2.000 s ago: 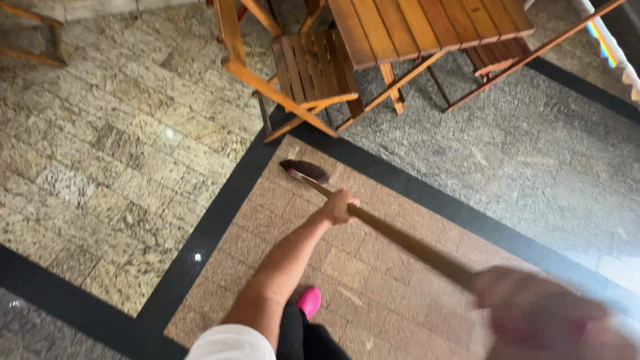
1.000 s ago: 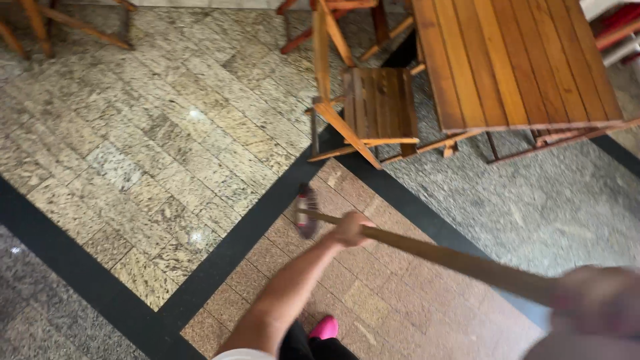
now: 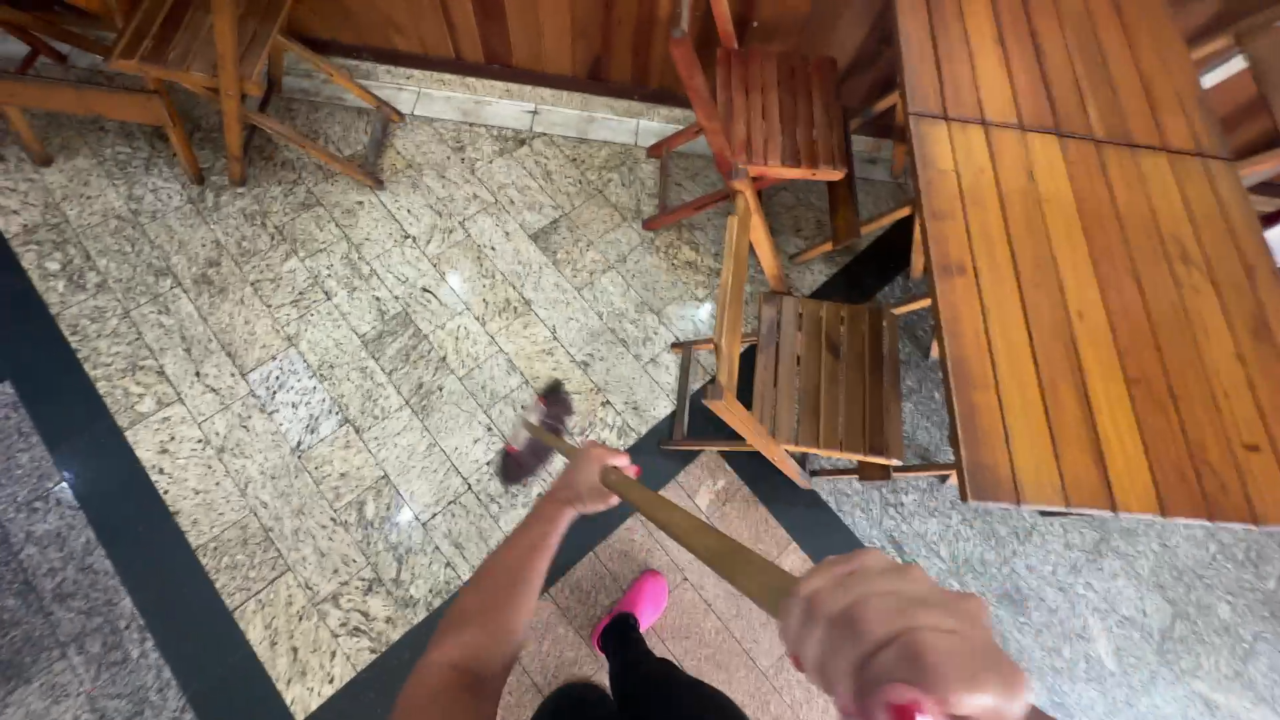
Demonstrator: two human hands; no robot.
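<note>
A broom with a wooden handle (image 3: 705,535) runs from the lower right toward the middle of the view. Its dark bristle head (image 3: 537,435) is over the speckled stone floor, slightly blurred. My left hand (image 3: 597,478) is closed around the lower handle, close to the head. Nearer the camera, my right hand (image 3: 895,630) grips the upper end of the handle, which its fingers hide. Whether the bristles touch the floor I cannot tell.
A slatted wooden folding chair (image 3: 828,375) stands right of the broom head, with a reddish one (image 3: 780,110) behind it. Slatted wooden tables (image 3: 1090,320) are at the right. More wooden chairs (image 3: 195,45) stand at the upper left, near a wood-panelled wall (image 3: 560,45).
The broom head has moved off the pinkish tiles, across the dark border strip, onto the light speckled floor. Both hands still hold the handle. The view has shifted left and up.
</note>
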